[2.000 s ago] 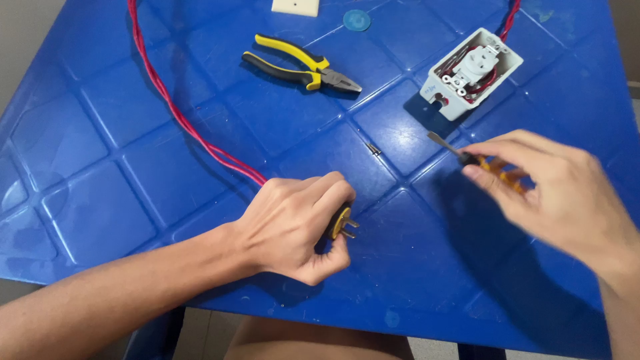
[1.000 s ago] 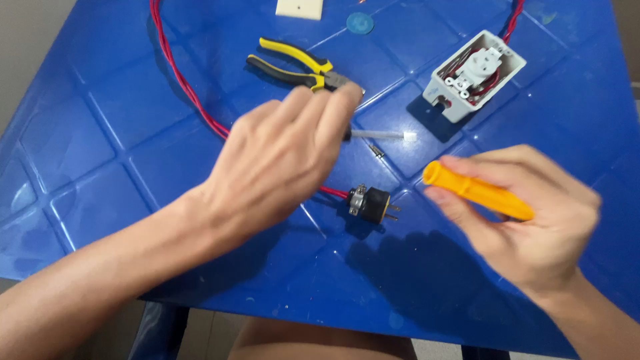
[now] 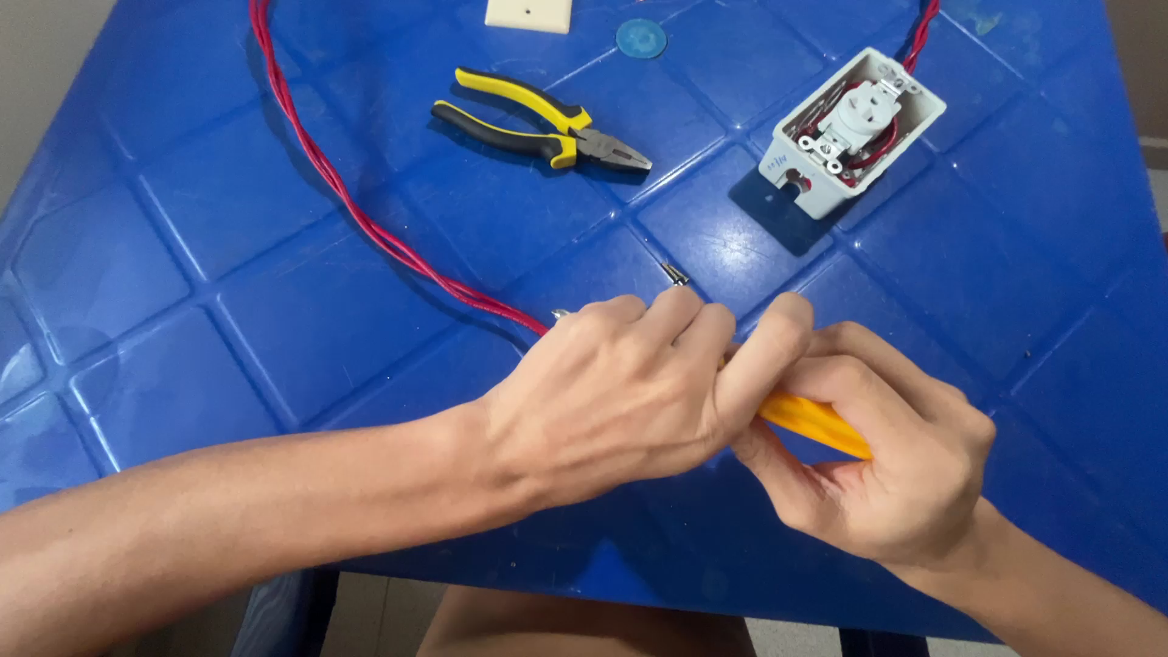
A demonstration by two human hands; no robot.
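Both of my hands meet over the front middle of the blue plastic table. My right hand (image 3: 885, 447) is closed around the yellow screwdriver handle (image 3: 817, 425). At the handle's far end, my left hand (image 3: 616, 392) has curled fingers; the screwdriver shaft is hidden in or under them. A red twisted wire pair (image 3: 392, 246) runs down from the upper left and passes under my left hand, where the plug is mostly covered. Just beyond my knuckles lie small screws (image 3: 675, 273).
Yellow-and-black combination pliers (image 3: 561, 128) lie behind my hands. At the right back stands a grey electrical box (image 3: 826, 196) holding a white socket outlet (image 3: 860, 111), with red wires. A cream cover plate (image 3: 529, 13) and a blue disc (image 3: 641, 39) lie at the back.
My left hand let go of the black plug, which lay on the table a second ago, and took the screwdriver shaft, apart from the handle. The hands have since come together at the handle.
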